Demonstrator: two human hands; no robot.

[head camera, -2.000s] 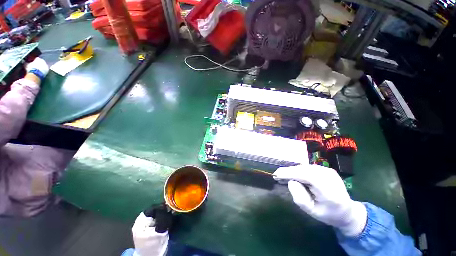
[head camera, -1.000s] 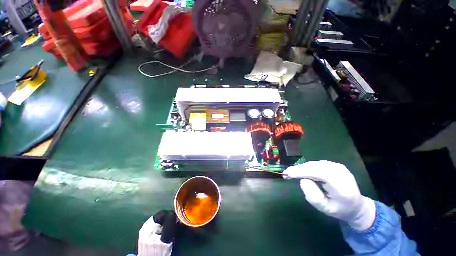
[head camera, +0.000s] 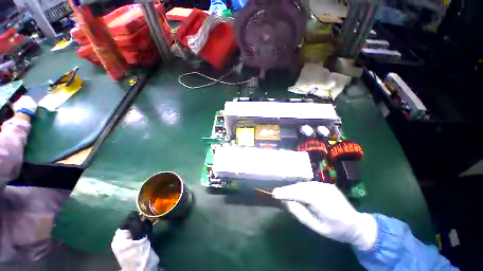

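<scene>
A green power board (head camera: 209, 177) with two long silver-white heatsinks (head camera: 265, 163), red-brown chokes (head camera: 346, 150) and pale round capacitors lies on the green bench mat. My left hand (head camera: 135, 238), in a white glove with black finger area, holds a round metal cup (head camera: 185, 197) of amber liquid by its handle, left of and in front of the board. My right hand (head camera: 323, 209), gloved white, pinches a thin brownish stick (head camera: 263, 191). The stick's tip points left, close to the board's front edge; whether it touches the board I cannot tell.
A dark fan (head camera: 269, 34), red bins (head camera: 212, 39) and a white cloth (head camera: 320, 81) stand or lie behind. A white cord (head camera: 198, 80) lies on the mat. Black trays with boards (head camera: 405, 95) are at right. Another person's gloved hand (head camera: 25, 106) is at the left bench.
The view has shifted. The cup has moved left, away from the board, and tilts more. My right hand and stick have moved left along the board's front edge since one second ago.
</scene>
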